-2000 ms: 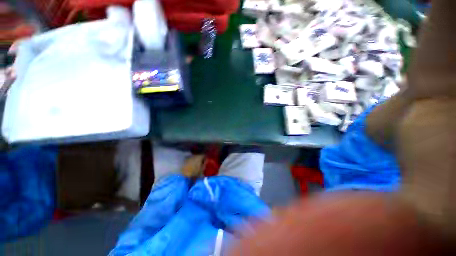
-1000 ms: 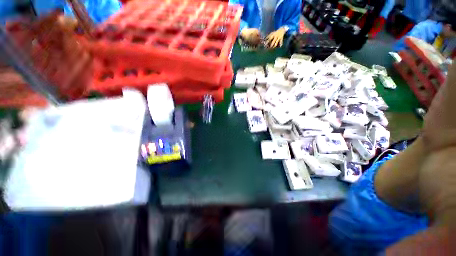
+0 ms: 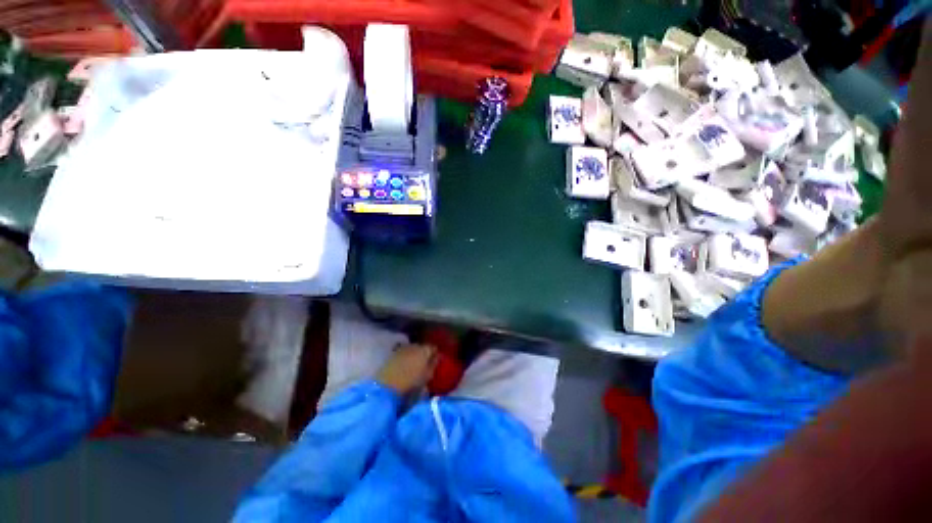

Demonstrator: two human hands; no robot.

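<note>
My left hand [image 3: 409, 368] is low in the centre, below the bench edge, beside something red; its fingers are too small and unclear to read. My right hand [image 3: 904, 245] is raised very close to the camera at the right edge, large, blurred and cut off, so its fingers and any contents cannot be told. A big loose pile of plastic housings [image 3: 705, 153] lies on the bench at the right; some show dark patterned discs, others bare backs with a small hole.
A white foam box [image 3: 194, 184] with thin plastic stands left of the tape dispenser [image 3: 388, 189]. A shiny disc stack [image 3: 488, 114] stands behind it. Red trays [image 3: 460, 36] are at the back. An open brown carton [image 3: 174, 358] is below the bench. Another person's blue sleeve [image 3: 56, 373] is far left.
The view has tipped back down from the rear of the bench, showing my lap and left hand again. My right hand stays raised close to the camera. The pile looks unchanged.
</note>
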